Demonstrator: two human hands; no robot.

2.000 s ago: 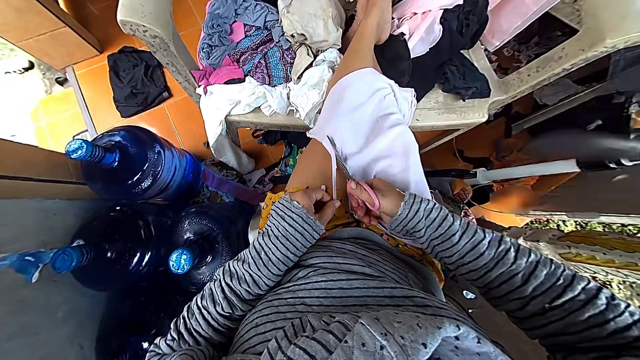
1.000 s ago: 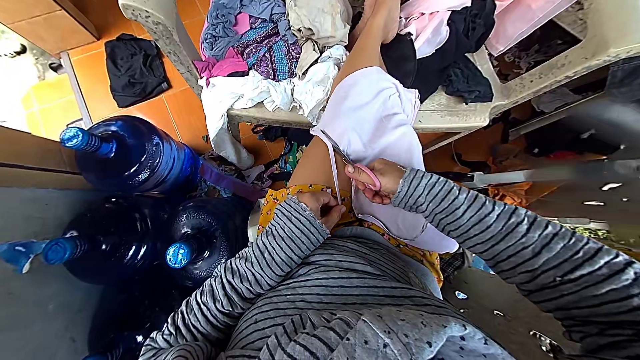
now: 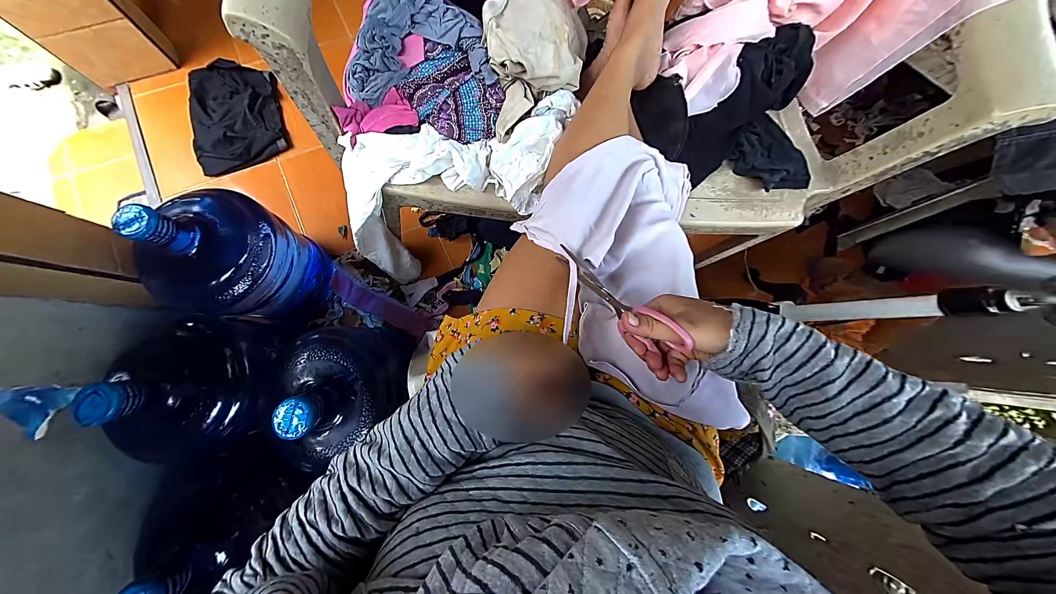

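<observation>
My right hand (image 3: 667, 334) holds a pair of scissors with pink handles (image 3: 668, 320), its blades pointing up and left along the edge of a white cloth (image 3: 643, 239) on my lap. A narrow white strip of the cloth hangs down beside the blades. My left hand (image 3: 524, 386) is over the yellow floral cloth (image 3: 487, 324) on my lap, close to the strip's lower end; a blur covers it, so its fingers and anything in them are hidden.
Large blue water bottles (image 3: 239, 256) stand at the left. Ahead, a worn plastic chair (image 3: 742, 206) bears piled clothes and my bare feet. A black garment (image 3: 235, 115) lies on the orange tiled floor (image 3: 309, 186). A white pole (image 3: 866, 308) extends at the right.
My right hand with the scissors has shifted a little up from where it was two seconds ago. The lower part of the white cloth has spread out to the right below that hand.
</observation>
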